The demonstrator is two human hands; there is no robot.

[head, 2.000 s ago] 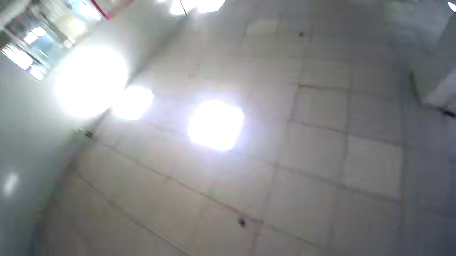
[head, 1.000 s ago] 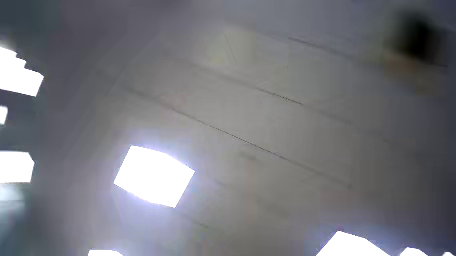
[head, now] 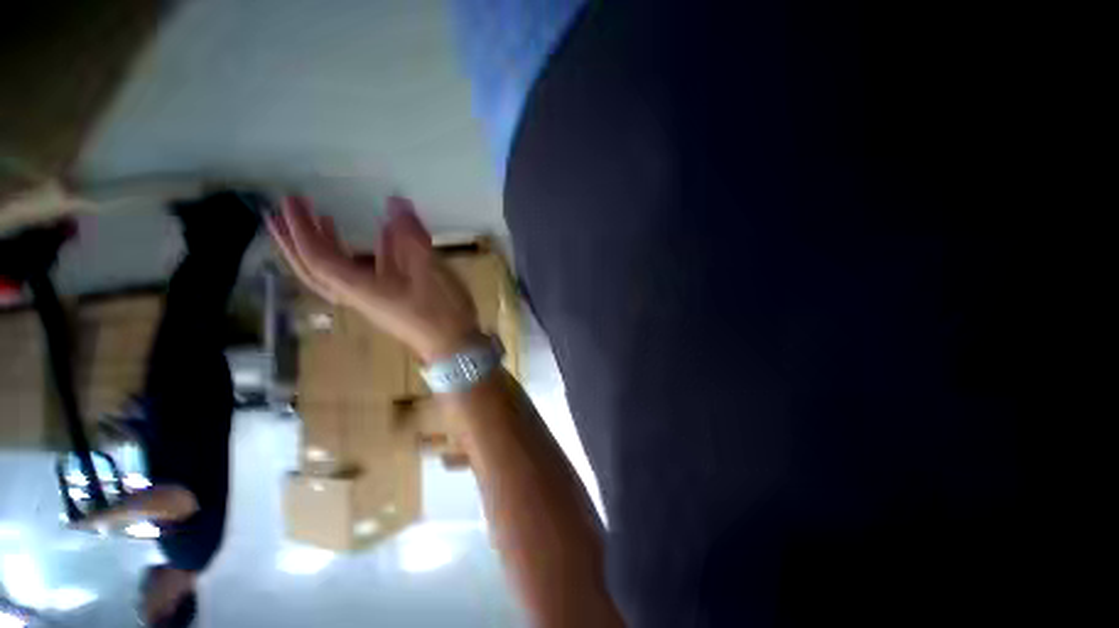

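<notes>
The view is upside down and blurred. A bare forearm rises from the bottom edge beside a dark-clothed torso [head: 687, 307] that fills the right side. My left hand [head: 380, 276], as the arm's placing suggests, is at the left of centre. Its fingers are apart and hold nothing. A light metal wristwatch [head: 464, 366] is on the wrist. My right hand is out of the picture or hidden in the dark area. No packs or labels can be made out.
Brown cartons [head: 356, 368] are stacked behind the hand. A person in dark clothes [head: 190, 368] appears upside down at the left. A grey floor [head: 307, 98] spans the upper left, with blue cloth [head: 503, 61] beside the torso. Bright lights show at the lower left.
The view has swung from a tiled ceiling with bright lights to an upside-down view of a torso, an arm, cartons and a person. My left hand has come into view.
</notes>
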